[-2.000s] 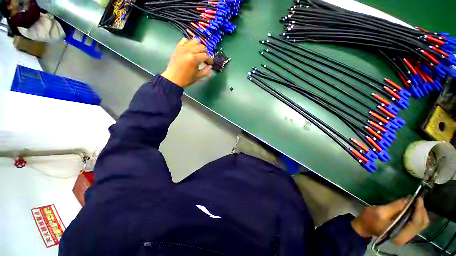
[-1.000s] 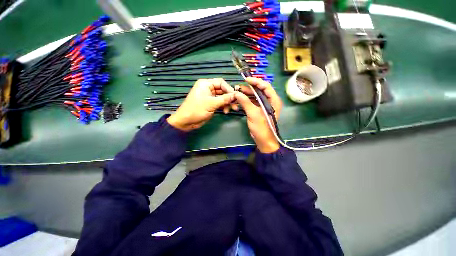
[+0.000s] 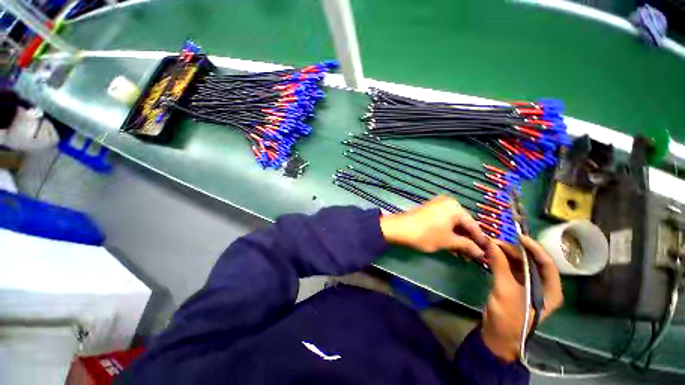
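Observation:
My left hand (image 3: 439, 228) and my right hand (image 3: 518, 289) meet at the fingertips over the right ends of the spaced cable row (image 3: 409, 177). The soldering iron (image 3: 535, 289) lies in my right hand, its pale feed tube running down along it. Something small and dark, too small to make out, is between my fingertips. The spaced cables are black with red sections and blue ends on the right. A thick cable bundle (image 3: 443, 120) lies behind them. Small dark loose parts (image 3: 296, 166) lie beside the left bundle.
A left cable bundle (image 3: 240, 98) reaches a black parts tray (image 3: 141, 120). On the right are a white cup (image 3: 554, 248) with shavings, a yellow sponge (image 3: 562, 203) in a stand, and a dark feeder unit (image 3: 627, 289). A metal post (image 3: 343, 41) stands behind.
My left hand has gone from the loose parts to meet my right hand, which has left the cup with the iron. Both hands are now at the blue ends. The camera view has shifted.

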